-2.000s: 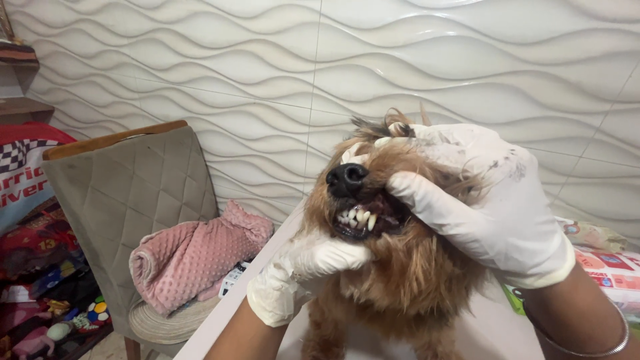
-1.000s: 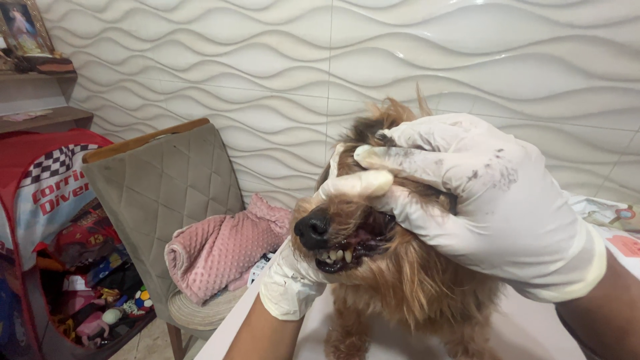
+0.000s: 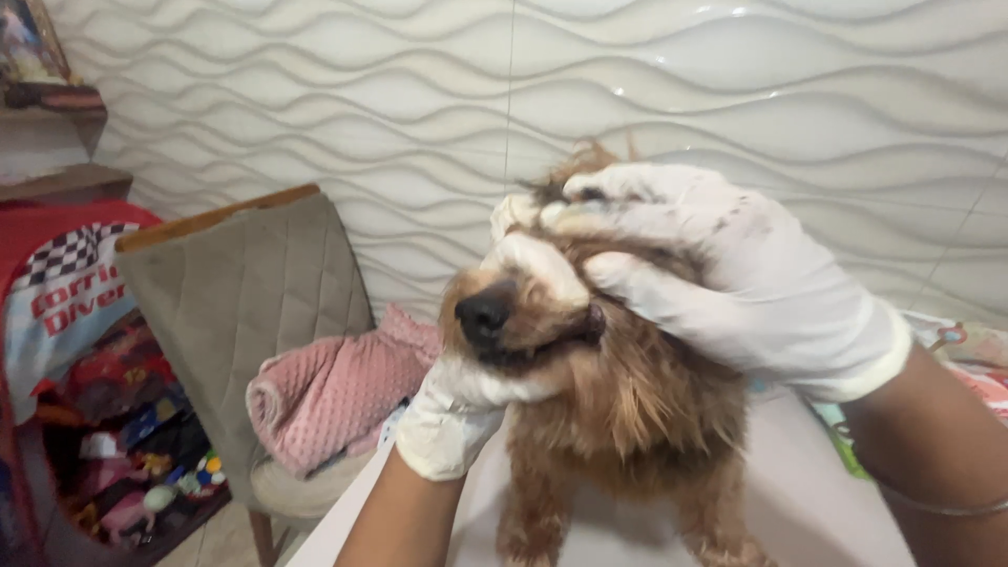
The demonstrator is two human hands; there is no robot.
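A small long-haired brown dog (image 3: 646, 409) stands on a white table (image 3: 811, 472), facing me and turned a little left. My left hand (image 3: 465, 402), in a white glove, is wrapped around its muzzle, under the jaw and up over the bridge of the nose behind the black nose. My right hand (image 3: 709, 252), in a white glove with dark smudges on its back, holds the side and top of the head, with its thumb behind the corner of the mouth. The mouth is nearly closed, with its lip dark at the corner. The dog's eyes are hidden.
Left of the table stands a grey quilted chair (image 3: 252, 299) with a rolled pink blanket (image 3: 339, 394) on its seat. Beyond it is a red play tent (image 3: 71, 315) holding toys. Printed packaging (image 3: 969, 354) lies at the right edge. A wavy tiled wall (image 3: 441, 118) is behind.
The dog's bared teeth, plain in both earlier frames, are now mostly covered. My left hand, below the jaw two seconds ago, now also has fingers over the muzzle.
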